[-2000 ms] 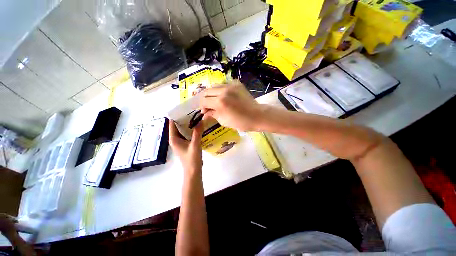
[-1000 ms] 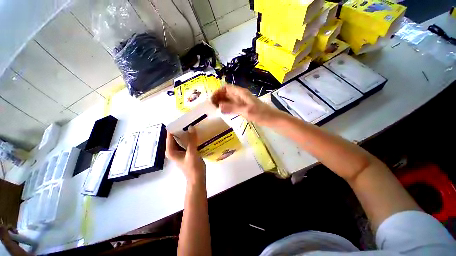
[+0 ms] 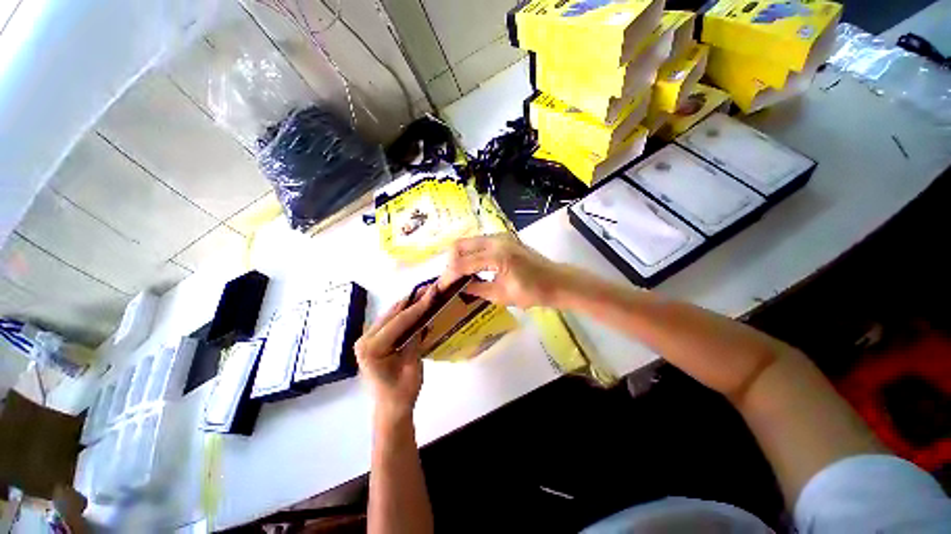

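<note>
A yellow-and-black printed carton [image 3: 470, 332] is between my hands above the bench. Its top flap is tilted up and seen nearly edge-on, with a dark edge. My left hand [image 3: 392, 353] grips the flap and the carton's left side. My right hand [image 3: 498, 273] holds the flap's upper right end, fingers bent over it. The strap and the flap's slot cannot be made out. Behind lie flat cartons [image 3: 429, 221] in a low overlapping stack. A pile of black handles [image 3: 501, 152] lies beyond them.
Black inner boxes with white tops stand at the left [image 3: 331, 332] and right [image 3: 698, 196]. Tall yellow carton stacks [image 3: 590, 78] stand at the back right. Bagged black parts [image 3: 318, 162] lie by the wall. White trays [image 3: 137, 402] and a person's hand [image 3: 69, 508] are at far left.
The flap, earlier facing me with a black strap across it, has tipped to nearly edge-on. My right hand has come down from above onto the flap. The view has shifted slightly.
</note>
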